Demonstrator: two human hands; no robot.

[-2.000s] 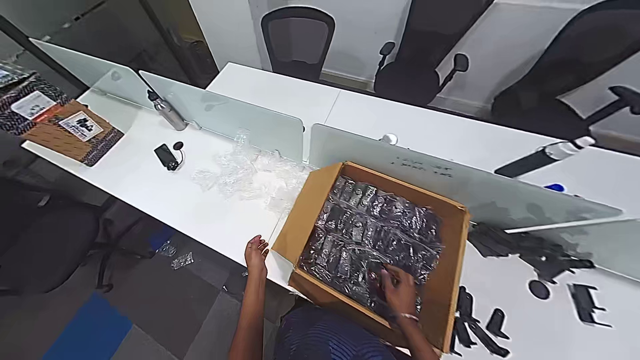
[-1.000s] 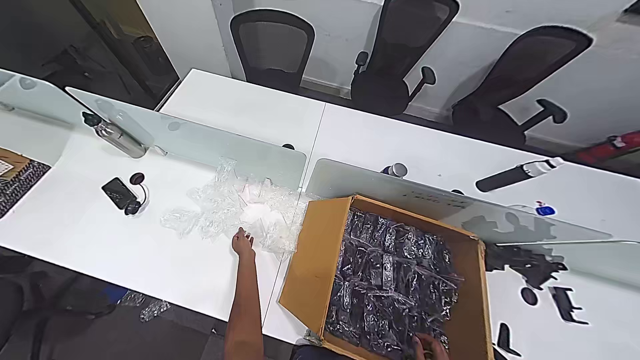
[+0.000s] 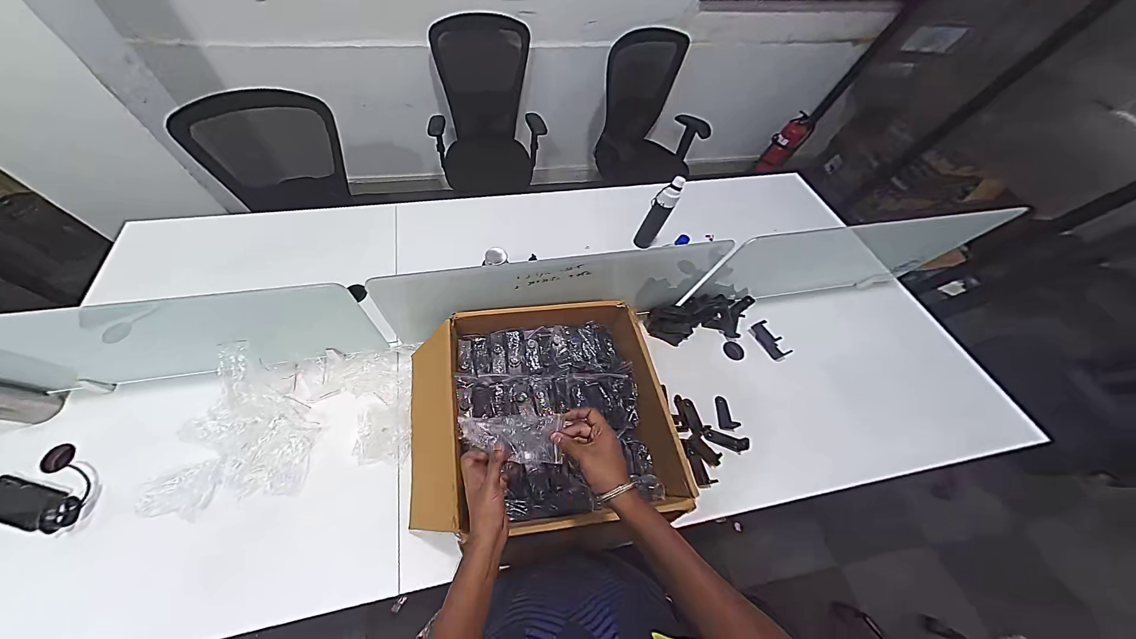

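Above the open cardboard box (image 3: pixel 657 426), my left hand (image 3: pixel 484 484) and my right hand (image 3: pixel 593 448) hold a clear plastic bag (image 3: pixel 524 437) between them, the right at its right end, the left at its lower left. Whether anything is inside this bag I cannot tell. Rows of dark parts in clear bags (image 3: pixel 537 351) fill the box. Left of the box, crumpled clear plastic bags (image 3: pixel 266 435) lie in a loose pile on the white table. Loose black plastic parts (image 3: pixel 701 435) lie right of the box, with more black parts (image 3: pixel 697 318) by the divider.
Frosted glass dividers (image 3: pixel 550 282) stand behind the box. A black device with a cable (image 3: pixel 40 504) lies at the far left, near a metal bottle (image 3: pixel 27 404). Beyond the dividers are a dark bottle (image 3: pixel 657 215) and several office chairs (image 3: pixel 484 98).
My left hand has come from the loose plastic pile to the box. Both hands now hold a clear bag over it. The view has swung right.
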